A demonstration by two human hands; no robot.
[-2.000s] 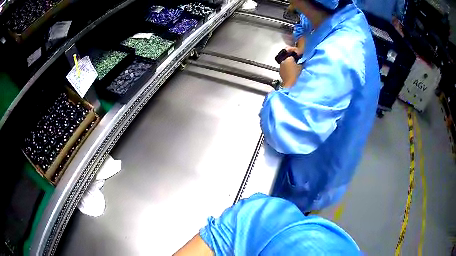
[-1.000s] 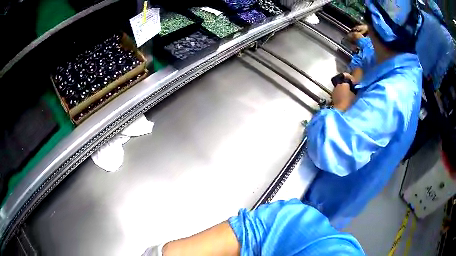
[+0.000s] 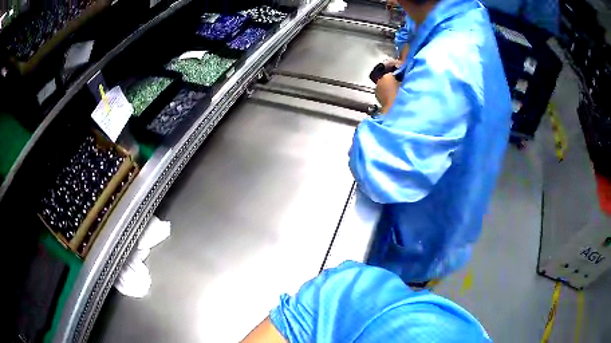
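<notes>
Neither of my hands is in view. One blue sleeve of mine, with a bit of bare forearm, enters at the bottom edge; its hand is cut off below. In front lies the metal plate [image 3: 254, 194] of the conveyor, beside the long silver rail with chain [image 3: 151, 191]. White crumpled pieces [image 3: 137, 271], perhaps cloth or gloves, lie on the plate against this rail. Behind it stands a brown cardboard tray [image 3: 84, 191] of dark parts with shiny tops.
A person in blue [image 3: 429, 134] stands at the right side of the line, holding a dark part [image 3: 380, 72]. Cross shafts [image 3: 321, 98] span the line. Component bins [image 3: 175, 110] and a white tag card [image 3: 112, 114] are behind the rail. An AGV cart [image 3: 576, 234] is at right.
The view has swung back right since one second ago, and less of my forearm shows. Compared with two seconds ago, the AGV cart appears lower and larger at right.
</notes>
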